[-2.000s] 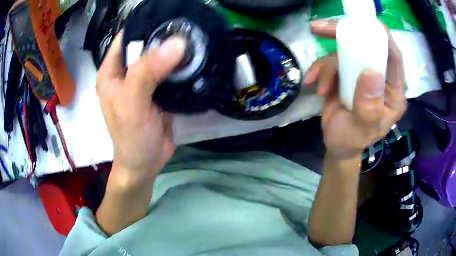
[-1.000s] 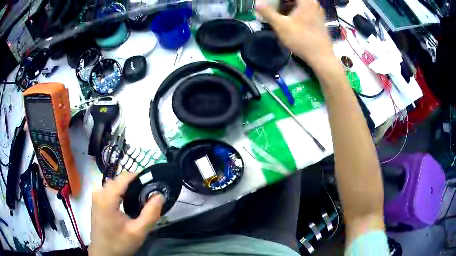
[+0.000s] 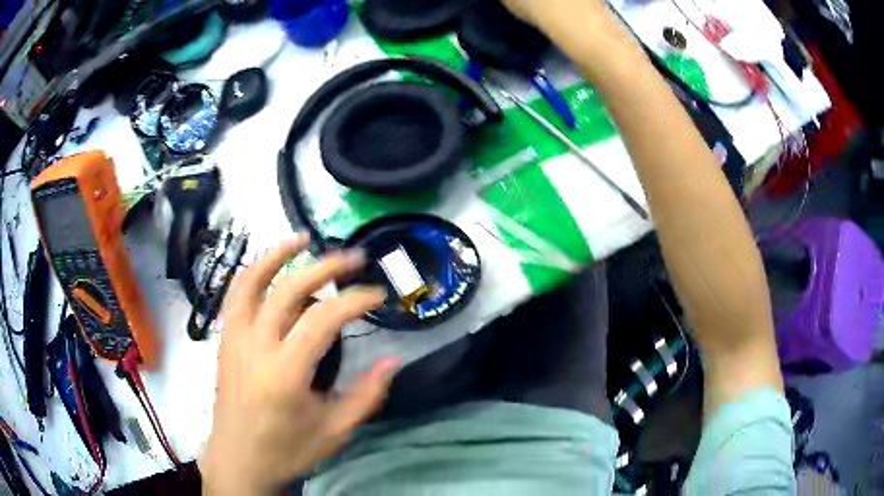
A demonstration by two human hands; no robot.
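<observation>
The headphones lie on the bench with the headband (image 3: pixel 291 179) arched around the padded ear cup (image 3: pixel 393 139). The open ear cup (image 3: pixel 373 232) lies nearer me, showing a white battery (image 3: pixel 398 271), a blue curved board (image 3: pixel 452 266) and fine wires. My left hand (image 3: pixel 300 339) is slightly blurred over the bench edge, fingers spread, fingertips over the open cup's left side. A black part (image 3: pixel 328 366), probably the speaker plate, shows behind it, mostly hidden. My right hand (image 3: pixel 562 15) is cut off by the top edge; its fingers and anything in them are hidden.
An orange multimeter (image 3: pixel 92 257) stands left, with leads and tools near it. Blue-handled cutters (image 3: pixel 554 100) and a thin metal tool (image 3: pixel 582 155) lie right of the headphones. A blue tub (image 3: pixel 310 19) and loose ear pads are at the back. A purple stool (image 3: pixel 834 291) is at the right.
The white bottle is gone from view; my right hand has reached to the top edge. My left hand has come off the speaker plate's face and spread its fingers. The view has shifted.
</observation>
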